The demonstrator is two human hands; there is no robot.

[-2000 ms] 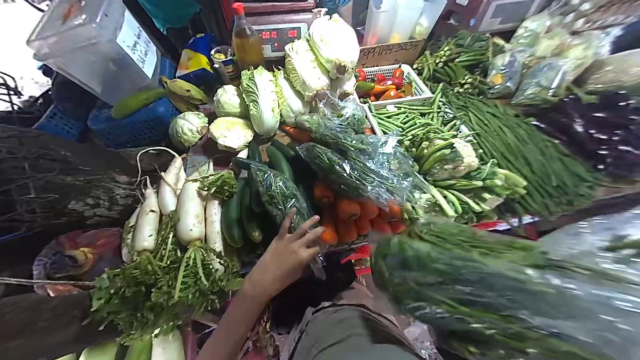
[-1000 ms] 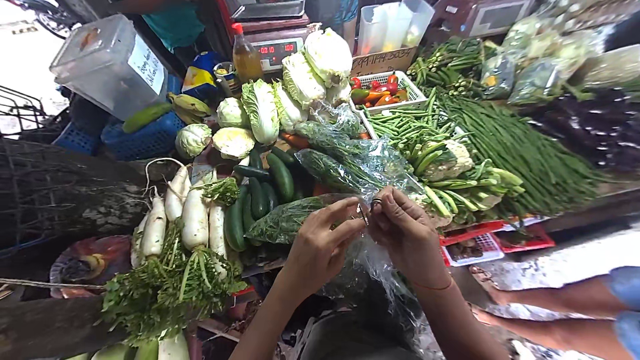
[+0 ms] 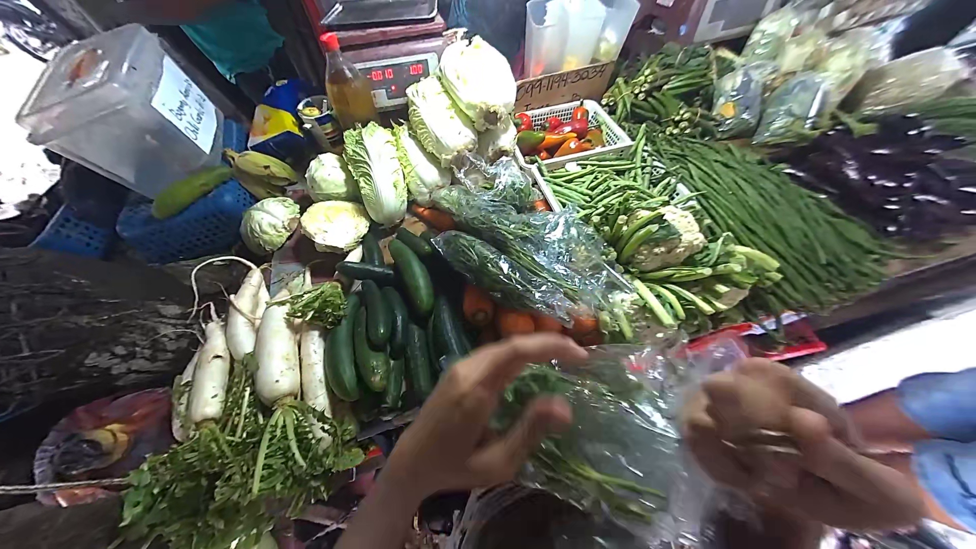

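Observation:
A clear plastic bag of leafy greens [image 3: 610, 435] hangs between my hands at the lower centre. My right hand [image 3: 793, 442], blurred, is closed on the bag's gathered end. My left hand [image 3: 488, 419] is at the bag's left side with fingers apart; whether it touches the plastic is unclear. Beyond the hands lie more bagged greens [image 3: 526, 255] on top of carrots [image 3: 515, 322]. Dark green cucumbers [image 3: 374, 313] are piled to the left, beside white radishes [image 3: 277, 354] with leafy tops. Cauliflower [image 3: 671, 238] sits behind the held bag.
Napa cabbages [image 3: 377, 171] and a digital scale [image 3: 393, 72] stand at the back, near an oil bottle [image 3: 349, 88]. A white basket [image 3: 610, 145] holds peppers. Long beans [image 3: 770, 221] and eggplants [image 3: 877, 168] lie to the right. A person's bare legs and denim [image 3: 942, 450] show at lower right.
My hands, together at the bag's top a second ago, are now apart, the right one further right. The bag of greens two seconds ago lay by the cucumbers under my left hand.

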